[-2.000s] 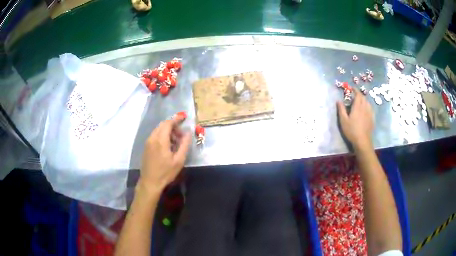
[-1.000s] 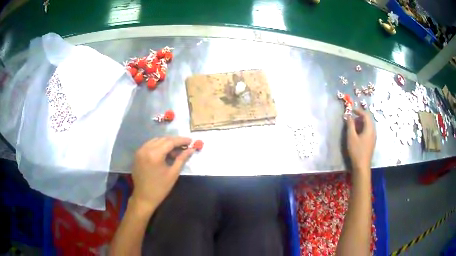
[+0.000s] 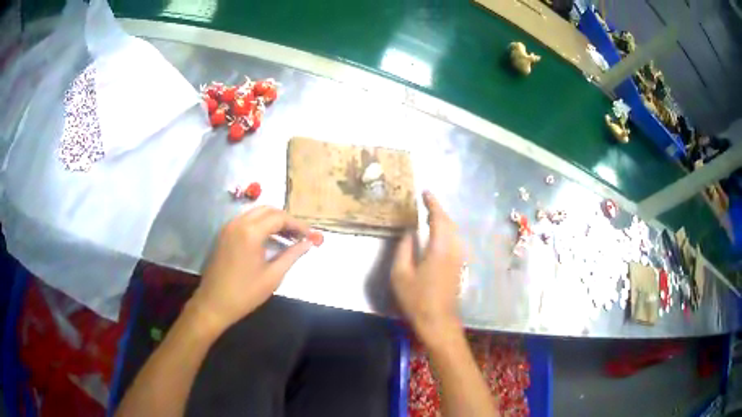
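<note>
My left hand (image 3: 259, 248) is at the bench's front edge, left of the cardboard pad's lower corner. Its thumb and fingers pinch a small red-and-white figure (image 3: 316, 238). My right hand (image 3: 431, 265) is at the pad's lower right corner, fingers spread and pointing up; nothing shows in it, but its fingertips are blurred. The brown cardboard pad (image 3: 325, 183) bears a whitish lump (image 3: 373, 173) in a dark wet stain. Another red figure (image 3: 253, 190) lies left of the pad. A pile of red figures (image 3: 239, 106) lies further back left.
A white plastic bag (image 3: 154, 175) with speckled pieces lies at left. Red-and-white pieces (image 3: 522, 232), white discs (image 3: 573, 265) and a small brown card (image 3: 643, 291) lie at right. A blue bin (image 3: 539, 375) is below. Tan figures (image 3: 521, 59) sit on the green belt (image 3: 325, 45).
My right hand has moved left from the red-and-white pieces to the cardboard pad. My left hand still holds its figure near the bench edge. The camera view has tilted and shifted right.
</note>
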